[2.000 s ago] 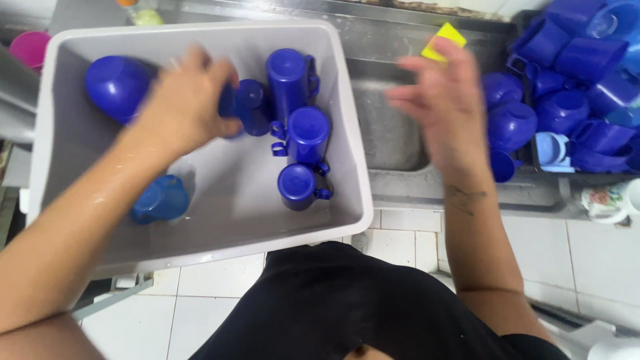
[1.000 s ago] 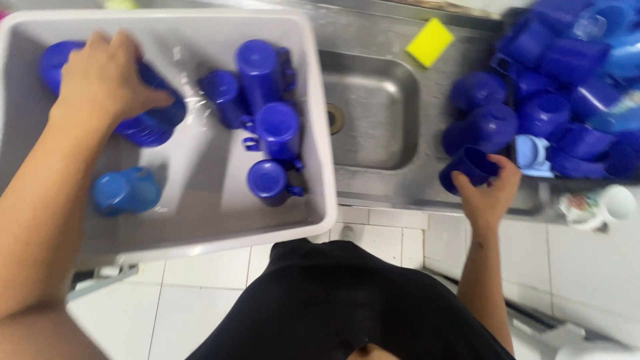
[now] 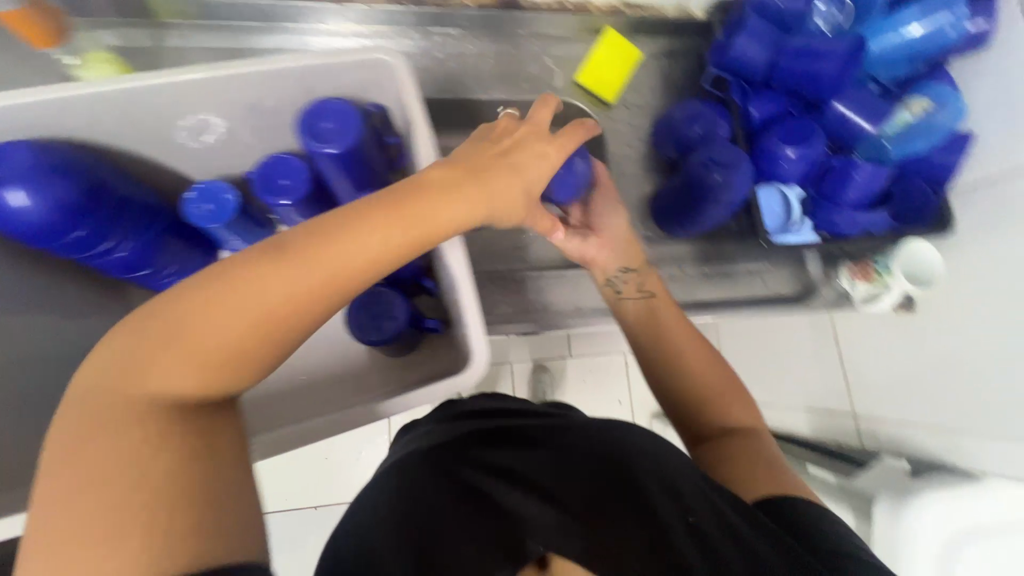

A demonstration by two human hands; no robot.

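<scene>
Over the sink basin, my left hand (image 3: 520,164) and my right hand (image 3: 596,220) meet around one blue plastic cup (image 3: 570,178). My left fingers cover its top from the left, and my right hand cups it from the right and below. Left of them, the grey plastic tub (image 3: 472,320) holds upturned blue mugs, among them a tall one (image 3: 332,132) and a short one (image 3: 380,316). A row of nested blue bowls (image 3: 88,204) lies at the tub's left. My left forearm hides part of the tub.
A yellow sponge (image 3: 609,66) lies on the steel counter behind the basin. To the right, blue bowls (image 3: 704,188) stand beside a black rack (image 3: 944,224) heaped with blue cups and a light blue piece (image 3: 784,212). A white mug (image 3: 916,262) sits near the rack's front edge.
Both hands have come together over the sink around a blue cup. My left hand has left the blue bowls in the tub; my right hand has moved left from beside the rack.
</scene>
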